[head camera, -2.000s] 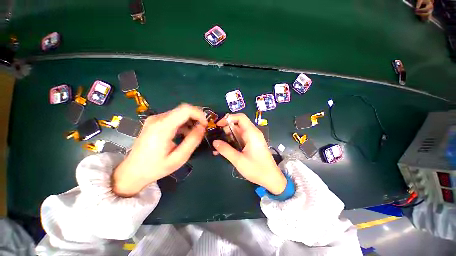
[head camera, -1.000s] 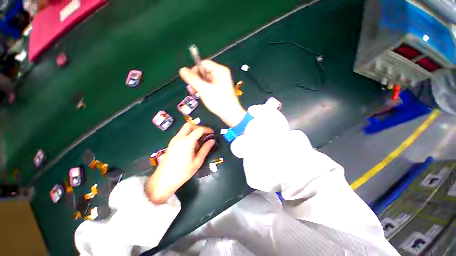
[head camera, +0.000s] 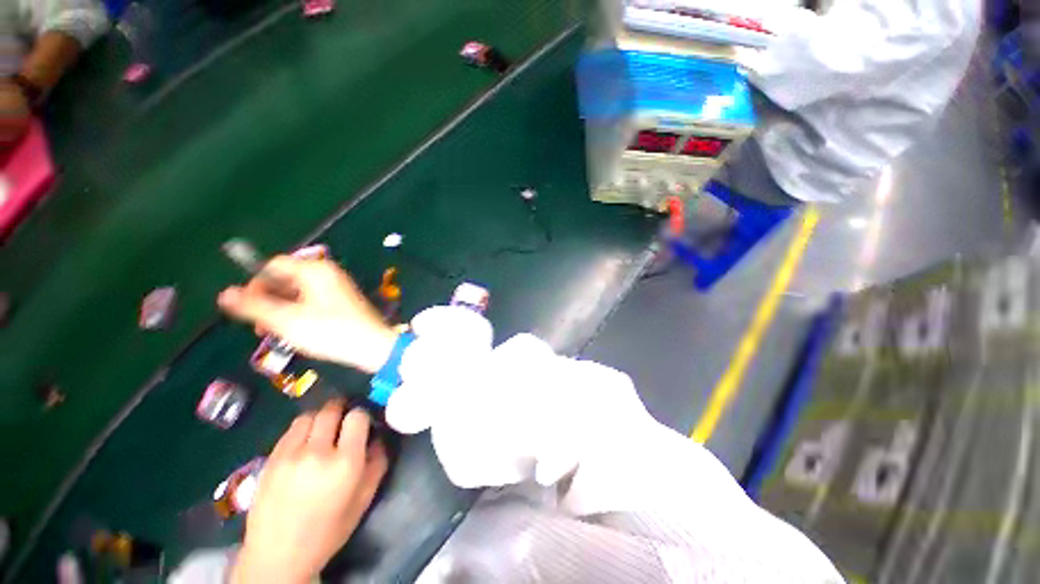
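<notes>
My right hand (head camera: 306, 310) is raised above the mat at centre left, its fingers closed on a slim grey tool, blurred, perhaps tweezers (head camera: 242, 254). My left hand (head camera: 306, 485) is low on the mat with bent fingers. Something dark lies by its fingertips, and its grip is hidden. A pink-rimmed watch case (head camera: 222, 403) lies left of my hands. Another case (head camera: 271, 355) is just below my right hand, with an orange ribbon cable (head camera: 299, 383) beside it. One more case (head camera: 470, 298) lies right of my right hand.
A watch case (head camera: 157, 308) is on the green conveyor belt (head camera: 308, 126). The power supply (head camera: 673, 131) stands at the upper right, near another person's sleeve (head camera: 867, 91). A thin black wire (head camera: 536, 222) lies on the mat. A person's arm (head camera: 51, 57) and a pink object are upper left.
The view has swung right, bringing the power supply towards the middle. Both hands have parted from their earlier close work. My right hand is raised with the tool; my left stays low.
</notes>
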